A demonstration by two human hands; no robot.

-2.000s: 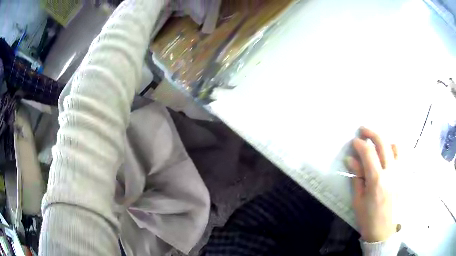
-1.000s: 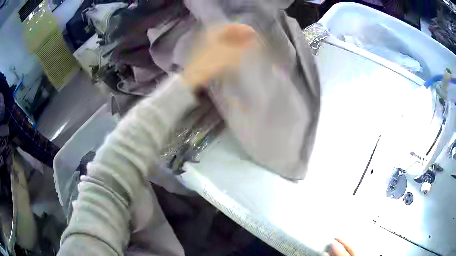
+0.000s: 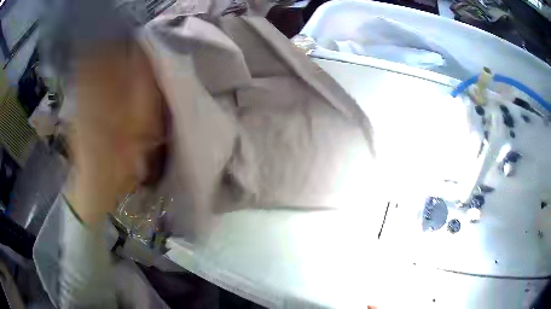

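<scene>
A grey-brown garment panel (image 3: 284,133) lies folded and creased over the left part of the white machine bed (image 3: 272,259). Its left part is blurred beside my left hand (image 3: 118,121), which is large and blurred at the left, gripping the cloth; the fingertips are not clear. Of my right hand (image 3: 371,307) only a fingertip shows at the bottom edge; the rest is out of the picture. The round needle plate (image 3: 434,213) is right of the cloth, apart from it.
The machine head (image 3: 435,133) is washed out by glare, with a blue air tube (image 3: 519,89) and cream fitting (image 3: 483,84) at the right. A translucent pale bin (image 3: 362,13) stands behind the bed. Shiny plastic wrap (image 3: 142,214) shows at the lower left.
My left hand has moved left and towards me, and the cloth now spreads across the left of the bed. The view has shifted right. My right hand has almost left the picture.
</scene>
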